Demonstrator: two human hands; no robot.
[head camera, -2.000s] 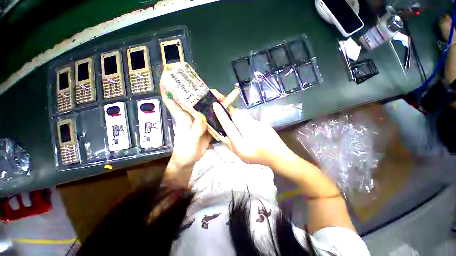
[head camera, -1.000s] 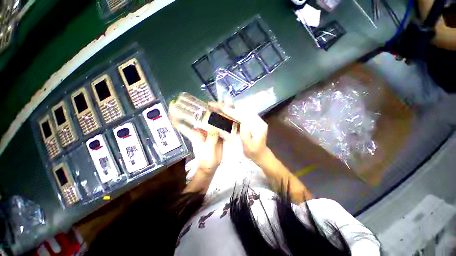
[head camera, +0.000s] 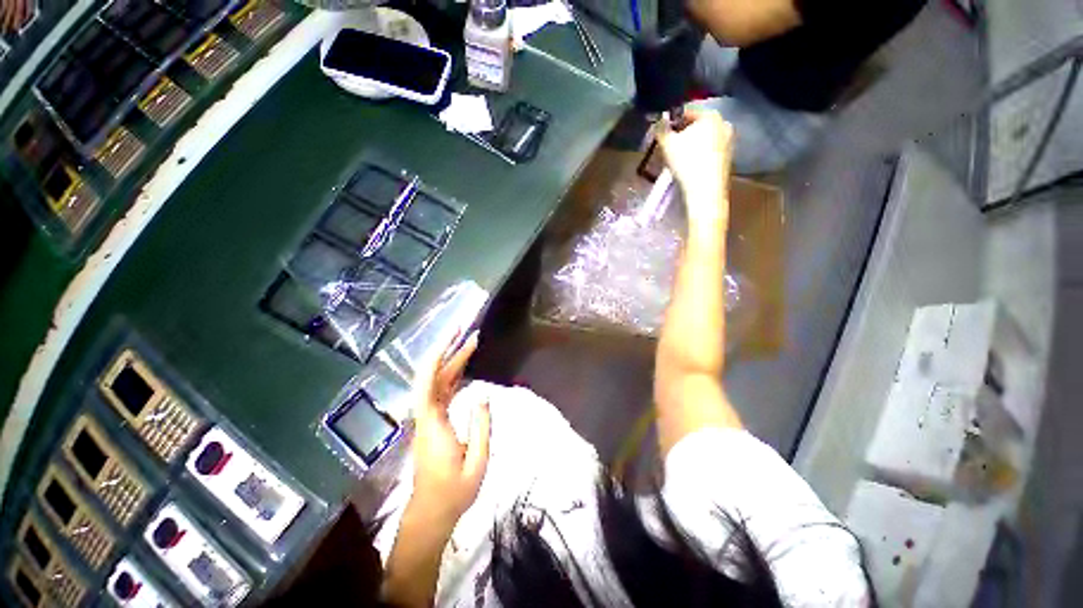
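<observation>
My right hand (head camera: 698, 145) is stretched out over the carton with its fingers closed on a pale strip of clear film (head camera: 657, 200). My left hand (head camera: 444, 457) is near the bench edge with its fingers partly spread; whether it grips anything is unclear. A black-bordered screen lens (head camera: 363, 425), with clear film around it, is just left of that hand. A sheet of clear film (head camera: 437, 330) is by its fingertips. The lens tray (head camera: 276, 311) lies on the bench with black-framed lenses and loose film. The phone tray (head camera: 176, 473) holds gold phones and white-backed phones.
The open carton (head camera: 760, 255) below the bench edge holds crumpled clear film waste (head camera: 624, 267). A smartphone on a white stand (head camera: 386, 65), a bottle (head camera: 487, 48), white tissue (head camera: 466, 114) and a dark frame (head camera: 520, 131) stand or lie farther back. Another person (head camera: 808, 54) is beyond the carton.
The view has swung right. The gold phone is no longer visible in my hands. My right hand has moved away over the carton, and a film-wrapped lens shows beside my left hand.
</observation>
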